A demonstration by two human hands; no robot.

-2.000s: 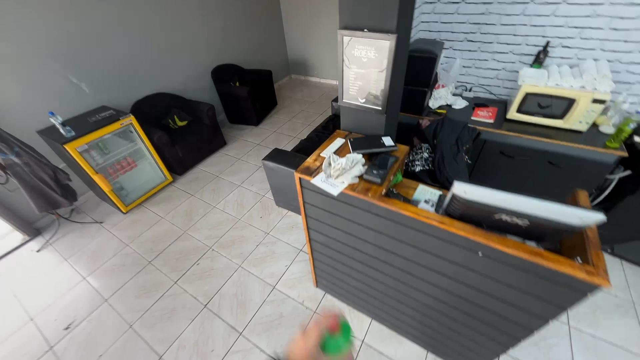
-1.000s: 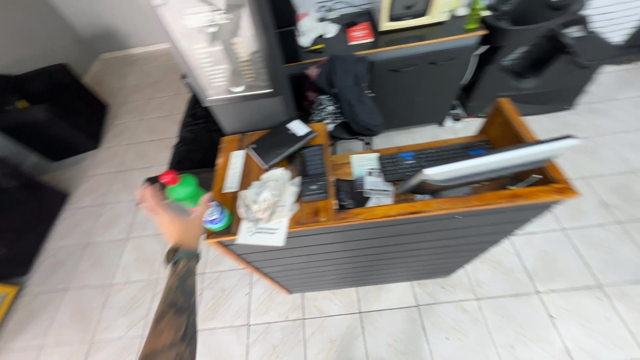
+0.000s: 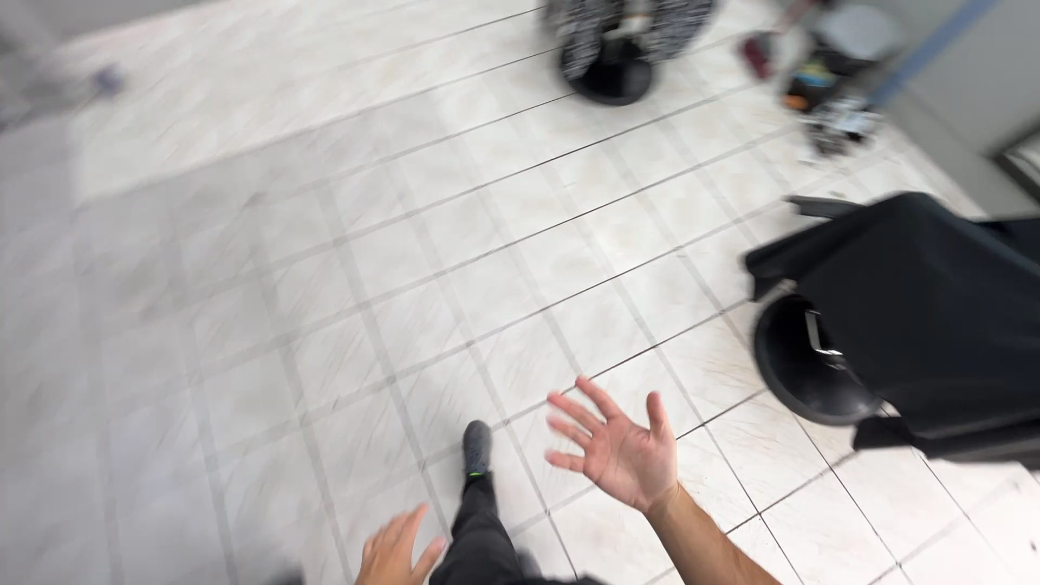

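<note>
My right hand (image 3: 624, 455) is raised over the tiled floor (image 3: 366, 268), palm showing and fingers spread, with nothing in it. At the bottom edge, left of my trouser leg, my left hand (image 3: 398, 548) hangs with thumb and fingers apart, holding nothing that shows; its lower part is cut off by the frame. Neither hand touches anything visible. Between them, a dark shoe (image 3: 478, 447) stands on the tiles.
A salon chair draped in black cloth (image 3: 918, 325), with a round black base (image 3: 804, 366), stands at the right. Another round base (image 3: 613, 77) is at the top. Near the right wall are a blurred pile of litter (image 3: 841, 126) and a dark red brush-like thing (image 3: 757, 55).
The view has swung from the wooden-topped counter to the floor and chairs. The green bottle with a red cap, at the tattooed arm's hand one second ago, is out of sight; both hands now show empty.
</note>
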